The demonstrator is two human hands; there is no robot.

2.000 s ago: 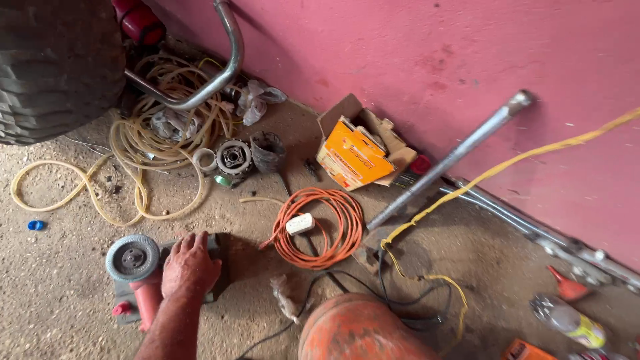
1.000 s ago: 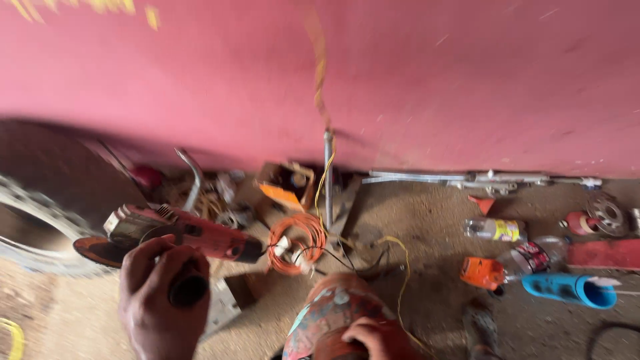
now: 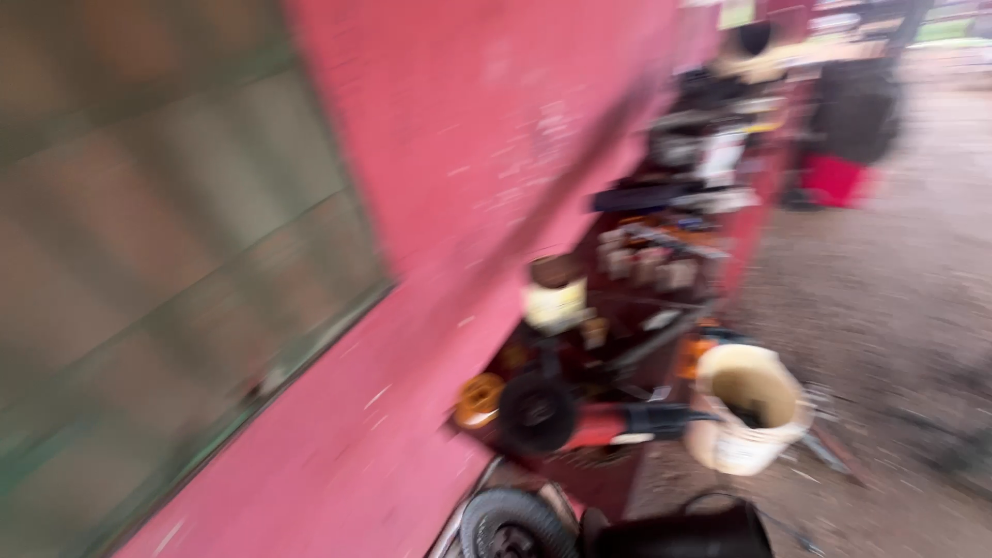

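Note:
Neither my left hand nor my right hand shows in the blurred head view of this moment. A red and black angle grinder [image 3: 601, 425] with a dark disc lies at the near end of a dark red workbench [image 3: 570, 473]. Beside its disc is an orange round spool-like thing [image 3: 478, 400]. A pale plastic bucket [image 3: 763, 442] stands right of the grinder's rear end. Whether the grinder seen here is the one held earlier, I cannot tell.
A pink wall [image 3: 480, 155] and a window-like panel [image 3: 178, 209] fill the left. A yellowish container [image 3: 556, 304] and blurred tools crowd the bench. At the bottom are a small wheel [image 3: 513, 527] and a black container [image 3: 682, 535]. Bare ground [image 3: 876, 294] lies right.
One second ago a hand held up an angle grinder, and another hand rested near the knee; both hands are now out of view. The view has swung far, to the bench.

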